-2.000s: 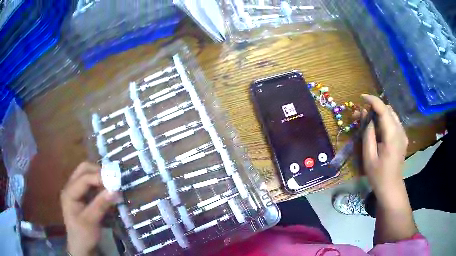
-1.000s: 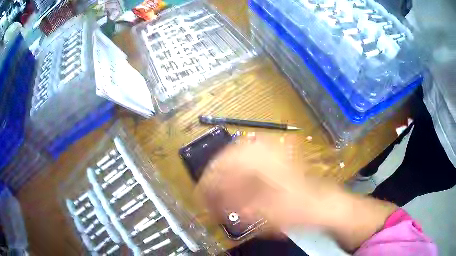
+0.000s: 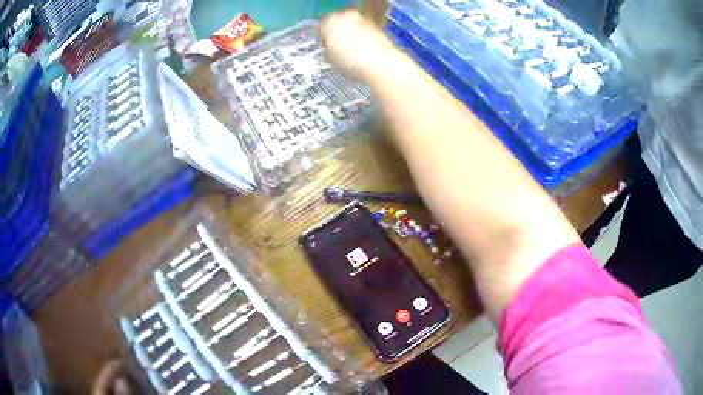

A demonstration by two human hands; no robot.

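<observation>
A clear tray (image 3: 223, 308) with thin silvery rods between pale strips lies at the lower left. My left hand (image 3: 113, 379) shows only as a small blurred bit at its lower left; its grip cannot be seen. My right arm reaches forward, and my right hand (image 3: 348, 40) is at the upper right edge of a farther tray (image 3: 266, 173) full of parts. Its fingertips are blurred, so whether it grips the tray is unclear. A lit phone (image 3: 370, 278) with a red button lies beside the near tray. A dark pen (image 3: 356, 194) lies above it, partly behind my forearm.
Tray stacks with blue layers stand at left (image 3: 142, 208) and at upper right (image 3: 532, 139). A folded white paper (image 3: 204, 135) leans by the left stack. Beads (image 3: 408, 225) lie beside the phone. A red-orange packet (image 3: 235, 32) is at the back. A person's grey clothing (image 3: 667, 116) shows at right.
The view has shifted, bringing the far tray into sight. My right hand has let go of the pen, passed over the phone and reached the far tray. My left hand has mostly left the picture.
</observation>
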